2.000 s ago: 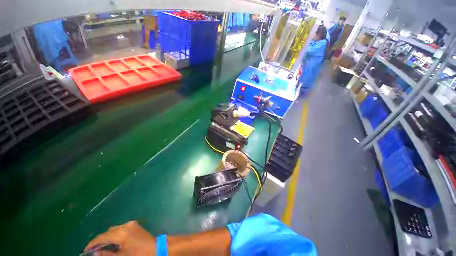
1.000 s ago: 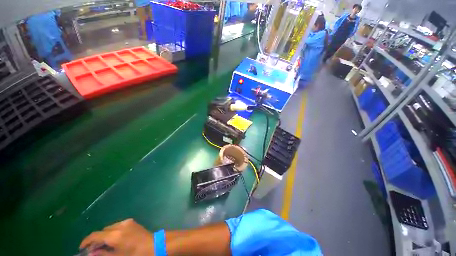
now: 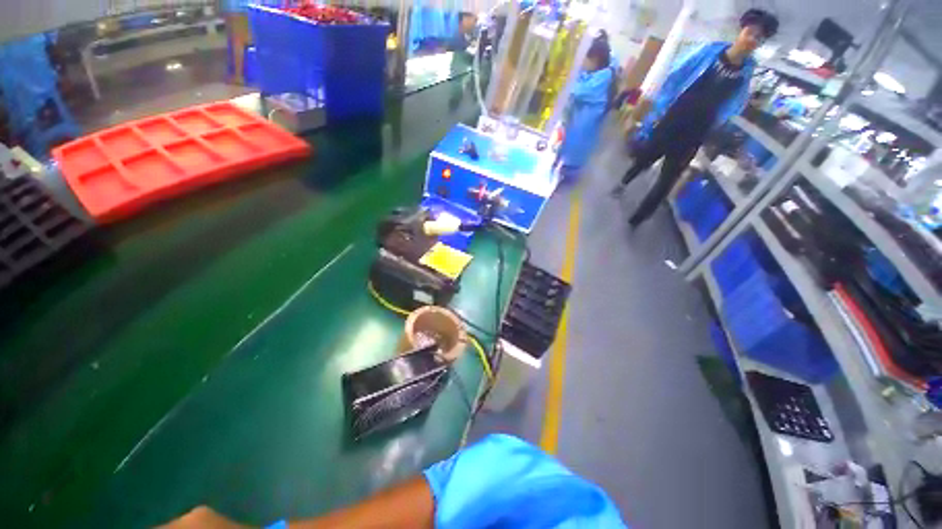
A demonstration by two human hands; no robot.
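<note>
My right hand (image 3: 201, 519) is cut off by the bottom edge of the picture; only its back and the wrist show, so its fingers are hidden. The forearm runs right into a blue sleeve. My left hand is out of the picture. Nearest in front stands the black fume fan (image 3: 397, 391) with its round wire guard. The tan tub (image 3: 435, 333) touches it behind. Behind the tub sits the black soldering iron holder (image 3: 411, 277) with a yellow label and a cream handle resting in it.
A blue unit (image 3: 489, 178) stands behind the holder. A red-orange tray (image 3: 181, 158) and a black tray (image 3: 33, 224) lie at left on the green bench. A black gridded tray (image 3: 535, 307) is at the bench's right edge. A person (image 3: 697, 109) walks in the aisle beside shelves.
The view has turned to the right, so the bench things sit further left. My right hand has sunk mostly below the bottom edge. The person in the aisle has come closer.
</note>
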